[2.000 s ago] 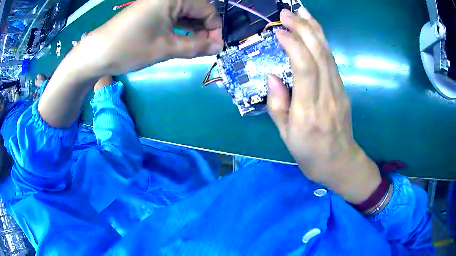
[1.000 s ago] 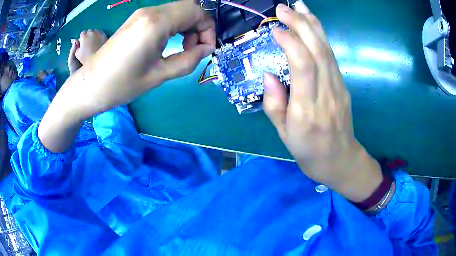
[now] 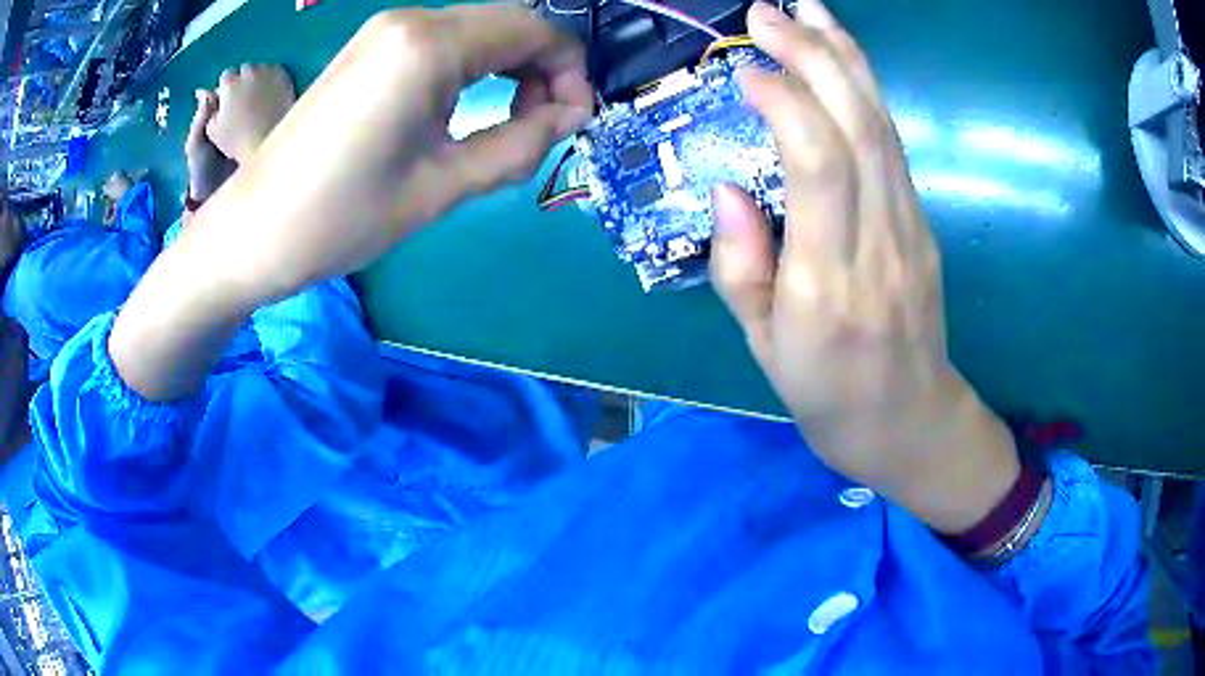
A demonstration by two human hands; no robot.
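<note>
The blue main circuit board (image 3: 681, 165) lies at the near end of the open unit, whose black interior (image 3: 648, 50) is cut off by the top edge. My right hand (image 3: 846, 251) grips the board's right side, thumb on its face. My left hand (image 3: 456, 126) pinches at the board's upper left corner, thumb and fingertip together; a thin dark wire shows there, and any plug is hidden. A pink-white wire (image 3: 681, 16) crosses the interior. A yellow-orange wire (image 3: 730, 45) curves at the board's top edge. Dark and coloured wires (image 3: 560, 196) loop out at its left side.
The shiny green bench (image 3: 529, 297) runs under the unit. Another unit's pale base (image 3: 1163, 152) stands at the far right. Another person's hands (image 3: 245, 116) and blue sleeves are at the left. Small white parts (image 3: 161, 108) lie at the upper left.
My left hand lowered its wrist from two seconds ago and stays at the board's corner. The board and my right hand shifted slightly. The neighbour's hands came into view and are now together.
</note>
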